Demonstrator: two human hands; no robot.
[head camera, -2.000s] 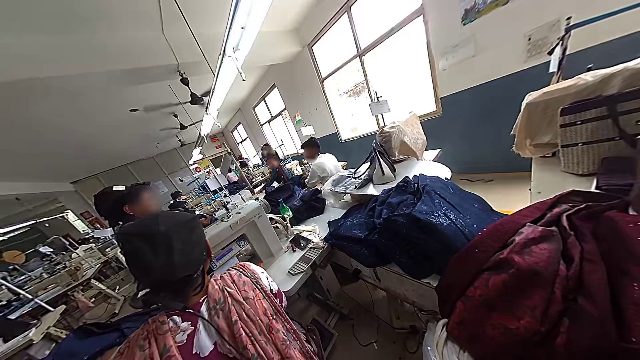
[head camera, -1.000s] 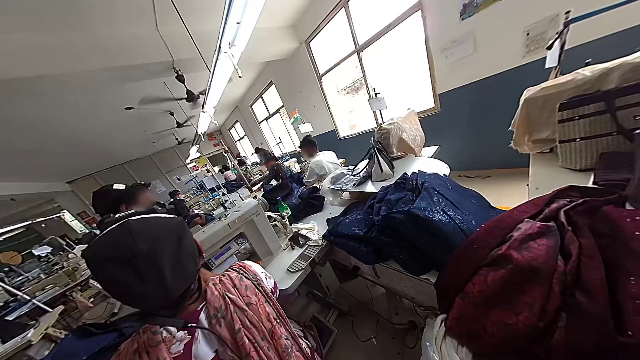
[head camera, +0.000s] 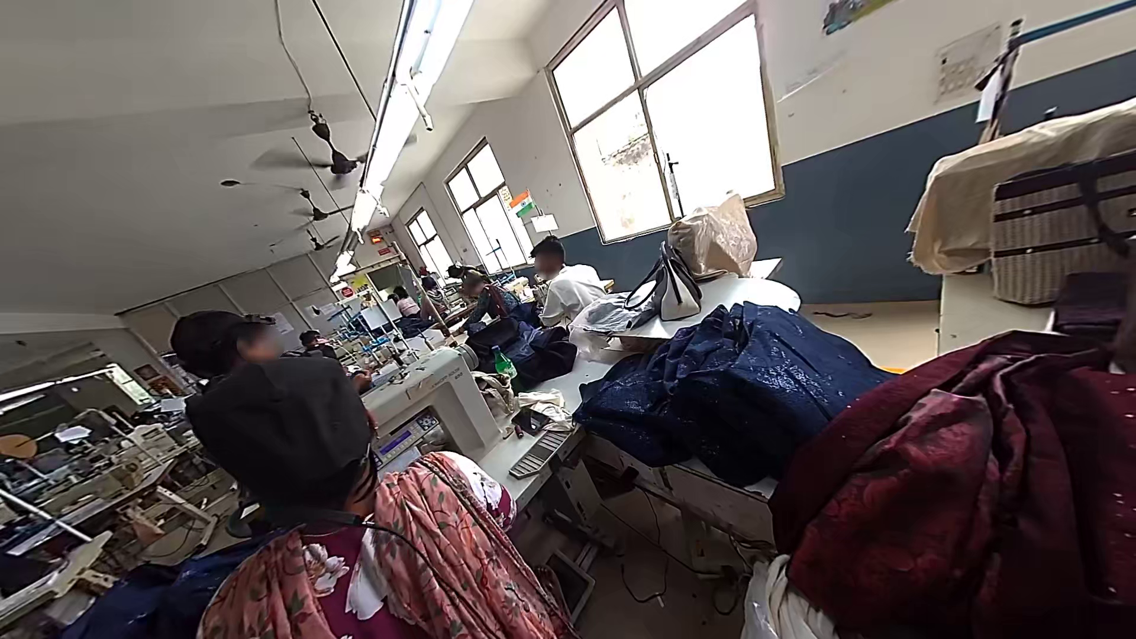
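Note:
Neither my left hand nor my right hand shows in the head view. Dark red patterned fabric (head camera: 941, 497) lies heaped at the lower right, nearest to me. Beside it, a pile of navy blue speckled fabric (head camera: 728, 390) covers part of a white table. A white sewing machine (head camera: 457, 399) with a small control panel stands left of the pile. A green bottle (head camera: 504, 364) stands behind it, near dark cloth.
A person in a black cap (head camera: 284, 435) and floral scarf is close in front at the left. A handbag (head camera: 679, 288) and a plastic-wrapped bundle (head camera: 714, 235) rest behind the navy fabric. A woven basket (head camera: 1034, 240) stands at the right. Cables hang below the table.
The head of the person in the black cap has shifted: it leaned left between the first two frames and is now more upright. The fabric piles have not moved.

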